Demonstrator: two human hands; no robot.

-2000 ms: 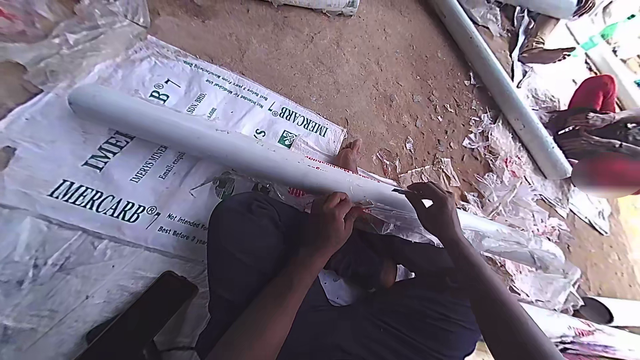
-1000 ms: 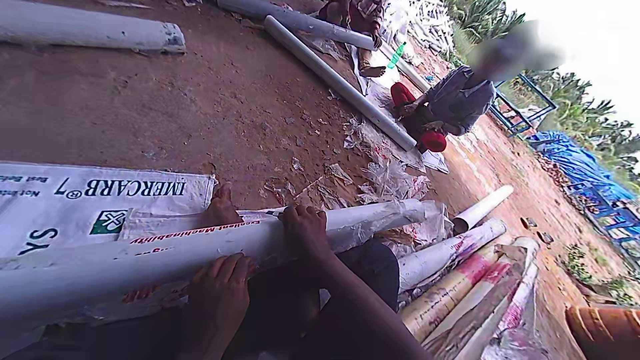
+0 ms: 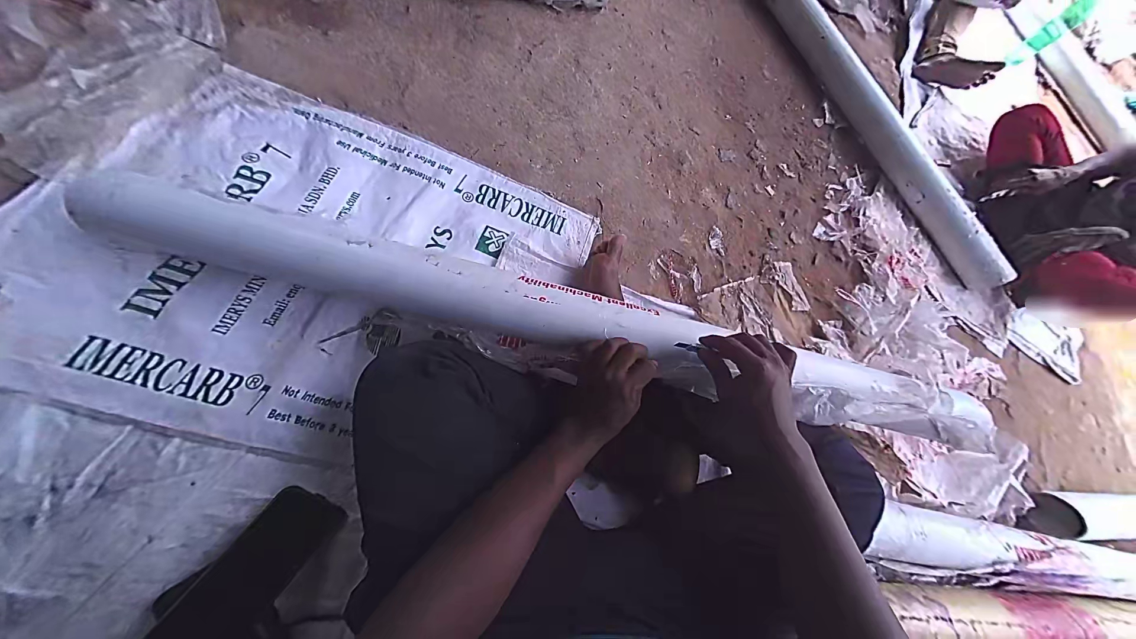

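A long white plastic pipe (image 3: 355, 262) lies across my lap, with clear plastic film (image 3: 879, 399) wrapped loosely round its right part. My left hand (image 3: 612, 382) is closed at the near side of the pipe, pinching the film's edge as far as I can see. To its right, my right hand (image 3: 750, 364) holds a small dark blade-like tool (image 3: 688, 347) between thumb and fingers, its tip against the pipe. Red print shows on the wrapping beyond my hands. My bare foot (image 3: 606, 266) rests just past the pipe.
Printed white sacks (image 3: 204, 373) are spread on the ground under the pipe's left part. A dark object (image 3: 257, 559) lies at lower left. Another pipe (image 3: 896, 142), film scraps (image 3: 887, 248) and a seated person (image 3: 1056, 204) are at the right. Wrapped pipes (image 3: 958, 541) lie at lower right.
The view swung up toward the other person and back down. My right hand, closed over the pipe one second ago, now holds the small tool at its surface.
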